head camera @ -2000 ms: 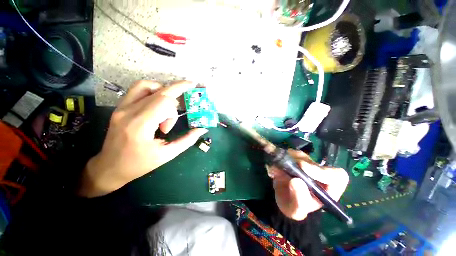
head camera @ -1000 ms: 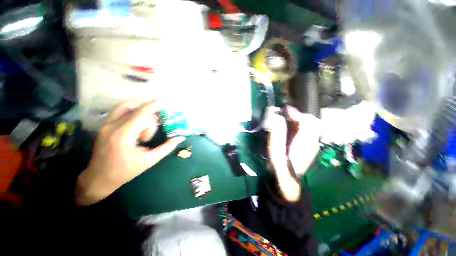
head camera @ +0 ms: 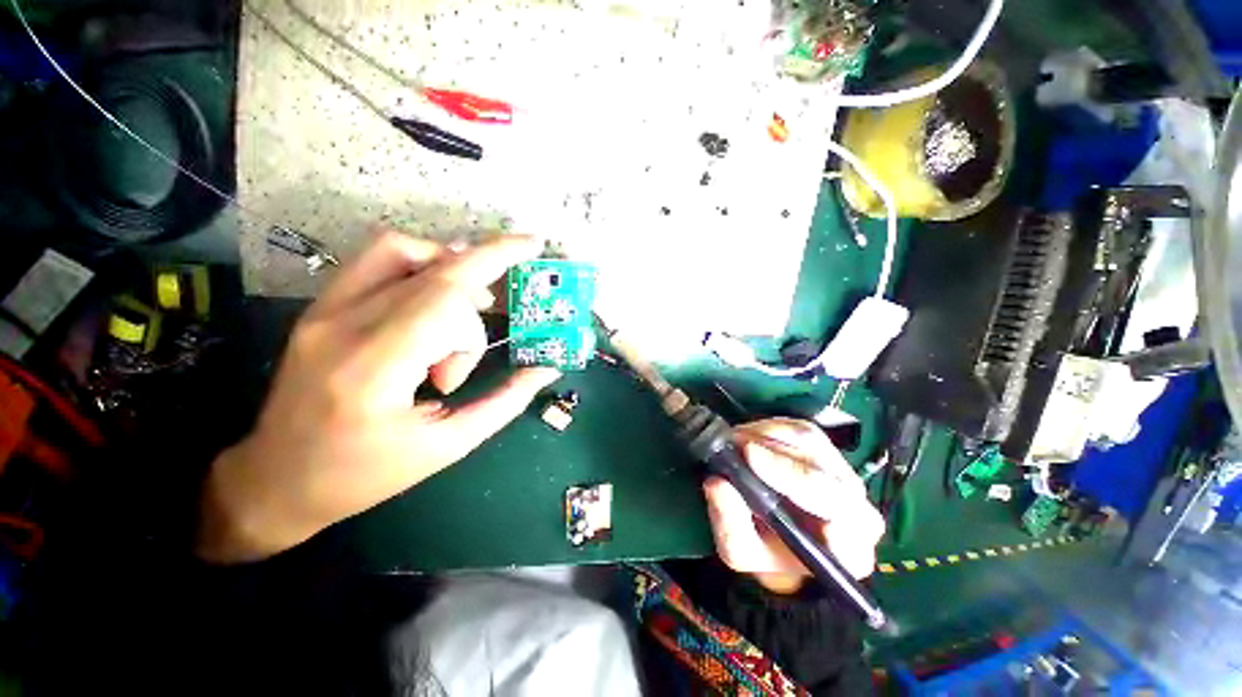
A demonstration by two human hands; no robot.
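Observation:
My left hand (head camera: 368,375) holds a small green circuit board (head camera: 552,313) between thumb and fingers, green solder side facing me. A thin strand of solder wire (head camera: 102,116) comes from the upper left towards this hand, and a short end shows beside the board. My right hand (head camera: 794,501) holds a black-handled soldering iron (head camera: 763,497) like a pen. Its tip points at the board's right edge; whether it touches cannot be told. A tiny component (head camera: 560,410) lies on the mat just below the board. Another small board (head camera: 588,515) lies nearer the mat's front edge.
Red (head camera: 467,105) and black (head camera: 439,138) clips lie on the pale board (head camera: 327,55). A yellow tip cleaner (head camera: 885,143) stands upper right, near a white cable (head camera: 868,338) and a black device (head camera: 1015,320). Yellow-wrapped parts (head camera: 183,289) lie at left.
One second ago the right hand was farther up and right, blurred; now it is lower, with the iron by the board. The view has shifted and is sharper. The left hand still holds the board.

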